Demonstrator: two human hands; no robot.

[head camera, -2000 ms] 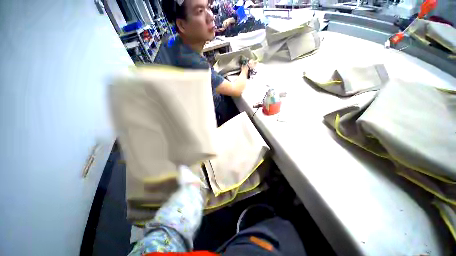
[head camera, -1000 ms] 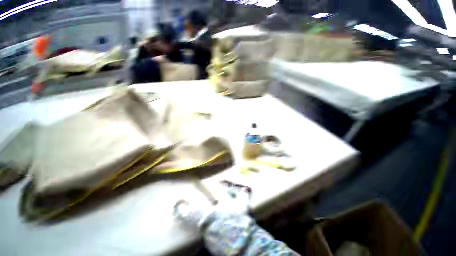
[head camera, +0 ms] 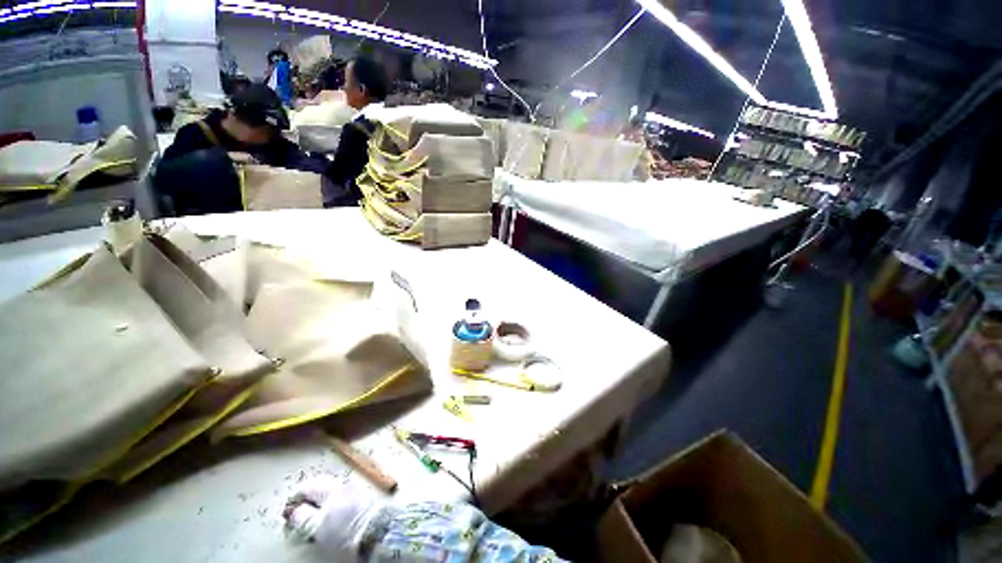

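Observation:
My right hand (head camera: pixel 327 521), in a white glove with bare fingertips, is low at the bottom edge over the white table (head camera: pixel 236 497). Its fingers look curled; whether they hold anything is unclear. A patterned sleeve runs from it to the bottom right. My left hand is out of the picture. A brown wooden stick (head camera: pixel 363 463) lies just above my right hand. Beside it lie a red-handled tool (head camera: pixel 444 441) and a green-handled tool (head camera: pixel 420 454) with a black cord. Beige bags with yellow edging (head camera: pixel 324 341) are heaped at the left.
A blue bottle (head camera: pixel 472 327) stands in a tan roll, beside whitish rolls (head camera: pixel 511 340), a yellow stick (head camera: pixel 494 379) and small blocks (head camera: pixel 459 407). An open cardboard box (head camera: pixel 758 495) is at the lower right. Folded bags (head camera: pixel 456 189) are stacked at the back, near two people.
The view has swung right, away from the neighbouring worker and the bag that my left hand held. My right hand has come into view over the table. My left hand has left the picture.

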